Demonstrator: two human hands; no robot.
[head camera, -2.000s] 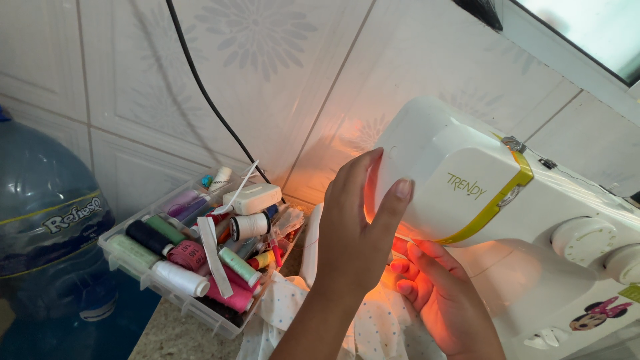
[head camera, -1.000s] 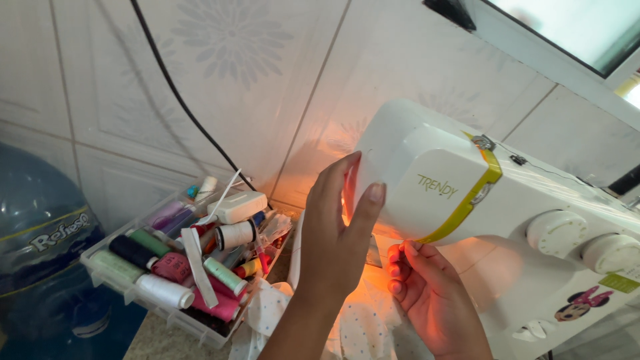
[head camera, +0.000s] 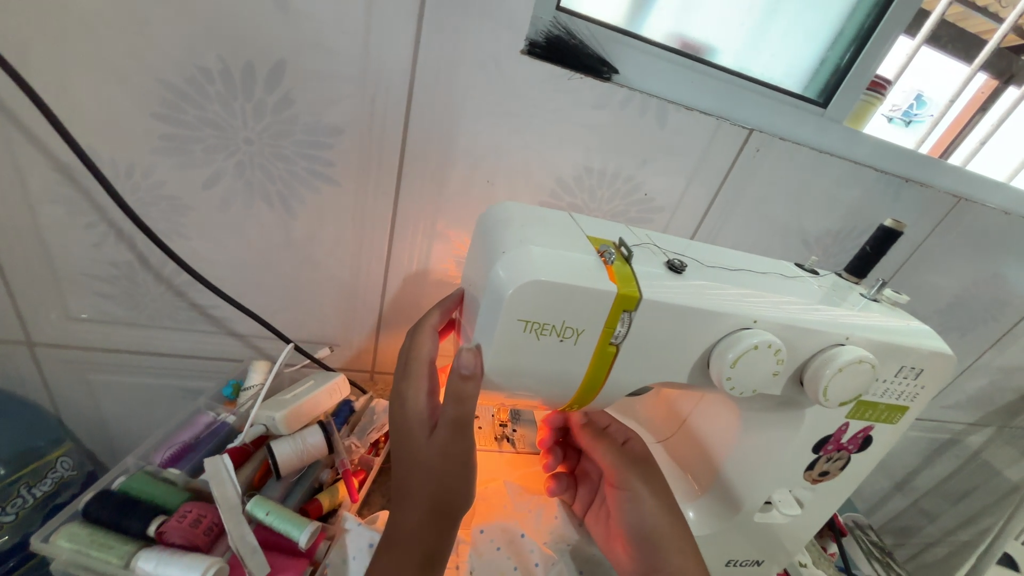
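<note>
A white Elgin sewing machine (head camera: 680, 320) with a yellow-green band stands on the right, its lamp glowing orange over the presser foot (head camera: 506, 426). Against the left end of its head rests my left hand (head camera: 436, 416), thumb in front and fingers partly hidden behind the edge. My right hand (head camera: 608, 472) has thumb and fingertips pinched together just below the band; whether thread lies between them cannot be seen. A dark thread spool (head camera: 876, 250) stands on top, its thread running to the guide. White dotted fabric (head camera: 512, 528) lies under and before the needle area.
A clear plastic box (head camera: 72, 520) full of thread spools and small sewing items is at the lower left. Beside it is a large blue water jug (head camera: 40, 472). A black cable (head camera: 160, 220) runs down the tiled wall, and a window frame (head camera: 680, 72) is above.
The view has shifted, now showing the spool on top of the machine. My left hand stays at the machine's end. My right hand remains near the band's lower end, fingertips pinched.
</note>
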